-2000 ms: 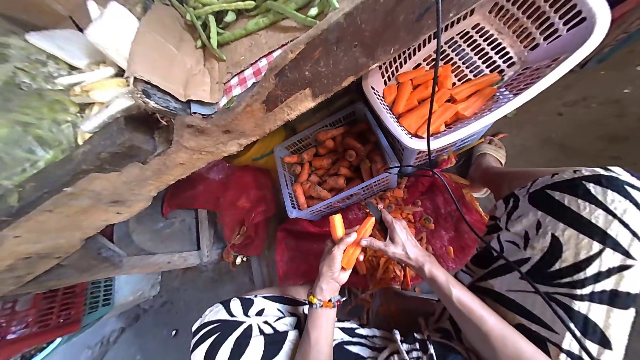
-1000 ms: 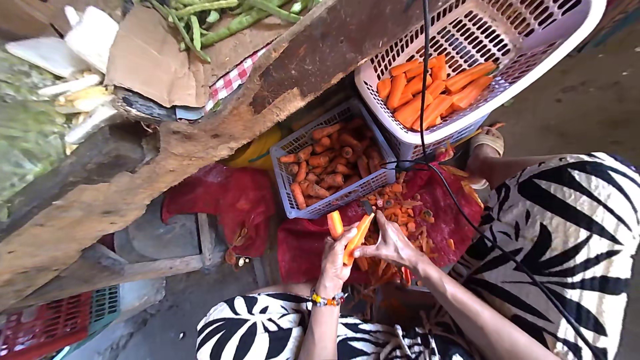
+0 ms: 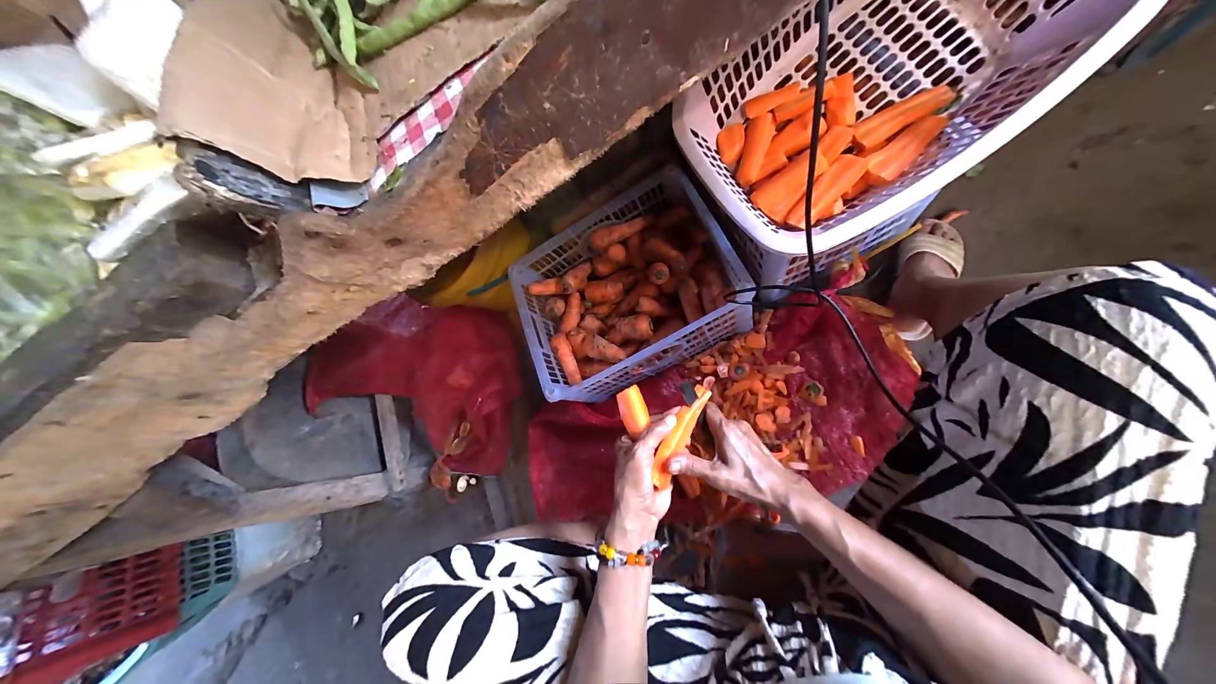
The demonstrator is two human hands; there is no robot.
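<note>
My left hand (image 3: 639, 472), with a bead bracelet at its wrist, is closed around peeled carrot pieces (image 3: 676, 445); one points up between the hands and another (image 3: 633, 410) sticks out at the left. My right hand (image 3: 746, 463) is at the carrot's right side, its thumb against it. A dark blade-like piece (image 3: 688, 391) shows by the carrot's tip; its handle is hidden, so what the right hand grips is unclear. Behind the hands, a blue-grey plastic crate (image 3: 635, 372) holds unpeeled carrots (image 3: 632, 285). Carrot peelings and cut ends (image 3: 760, 389) lie on red mesh sacking (image 3: 579, 456).
A large white plastic basket (image 3: 1035, 157) with peeled carrots (image 3: 807, 161) stands at upper right. A black cable (image 3: 860, 337) hangs across the view. A rough wooden beam (image 3: 313, 275) crosses the left, with green beans (image 3: 399, 28) on cardboard beyond. A sandaled foot (image 3: 931, 261) is at right.
Both hands stay close together at the carrot pieces. The right hand has shifted slightly along the carrot, and the dark blade-like piece shows less plainly than two seconds ago.
</note>
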